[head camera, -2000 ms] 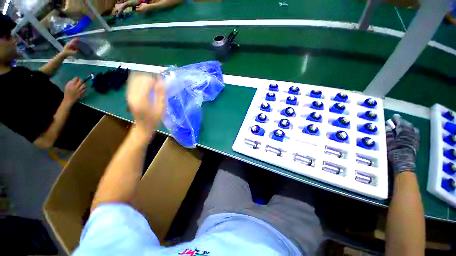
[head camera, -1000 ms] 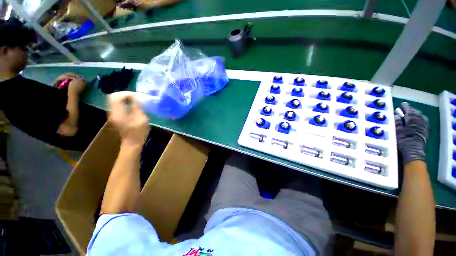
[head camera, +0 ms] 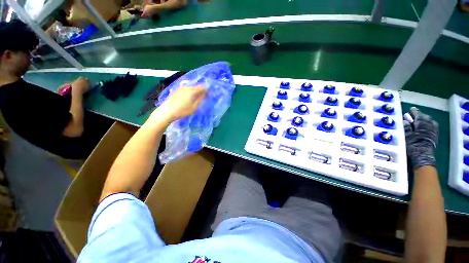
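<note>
The clear plastic bag with blue sleeves (head camera: 218, 95) lies on the green surface left of the tray. My bare left hand (head camera: 186, 101) is on the bag, blurred; its fingertips are not clear. The white foam tray (head camera: 308, 142) holds rows of sleeved motors (head camera: 328, 126) and bare silver motors (head camera: 348, 164) in the near slots. My gloved right hand (head camera: 420, 134) rests at the tray's right edge, with a small silver piece, probably a motor (head camera: 409, 118), between thumb and fingers.
Black parts (head camera: 119, 86) lie left of the bag, more behind it. A dark grey housing (head camera: 259, 47) stands on the belt. A white upright (head camera: 419, 46) rises behind the tray. Another tray (head camera: 455, 149) is at right. An open carton (head camera: 177, 198) is below. A person in black sits at left.
My left hand has moved from the bag's left side onto it, and the bag has shifted and flattened, showing black parts behind. The housing has moved right along the belt. My right hand stays by the tray.
</note>
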